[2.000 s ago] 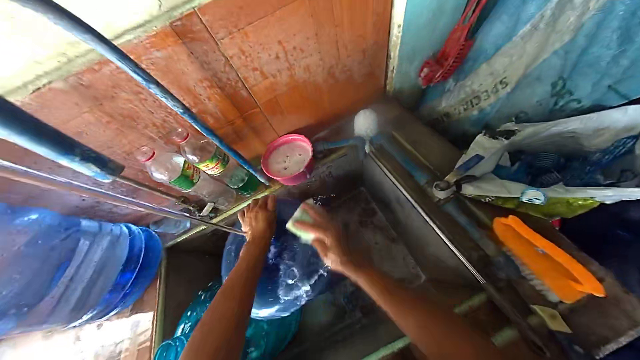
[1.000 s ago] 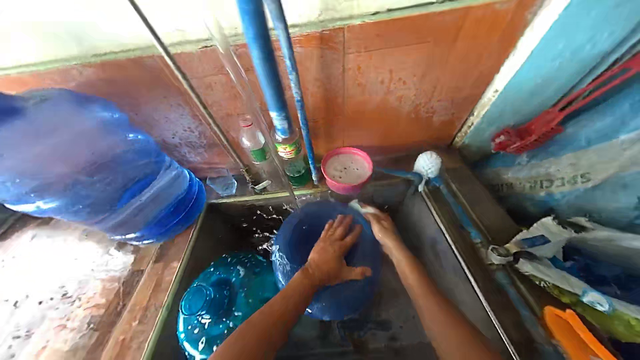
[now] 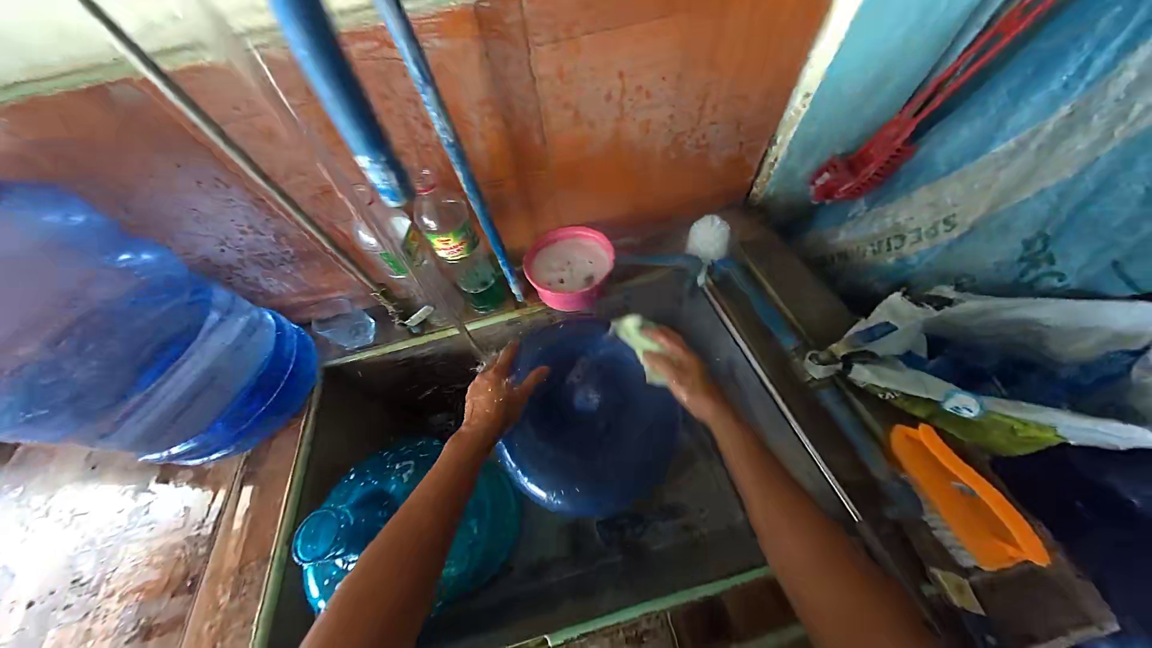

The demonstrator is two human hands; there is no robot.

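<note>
A large blue plastic water bottle stands with its round base up in a dark sink basin. My left hand is at the upper left edge of that base, fingers spread, wet, with nothing in it. In my right hand is a pale green sponge or cloth, at the bottle's upper right edge. A teal water bottle lies at the basin's left, partly behind my left forearm. The pink tub of whitish liquid stands on the ledge behind.
Another large blue bottle lies left of the basin. Two small plastic bottles and blue pipes stand behind. Along the right are a white round brush, a metal rod, an orange brush and a plastic bag. A red brush hangs above.
My left hand has moved from the middle of the blue bottle's base to its left edge. My right hand still holds the pale sponge or cloth.
</note>
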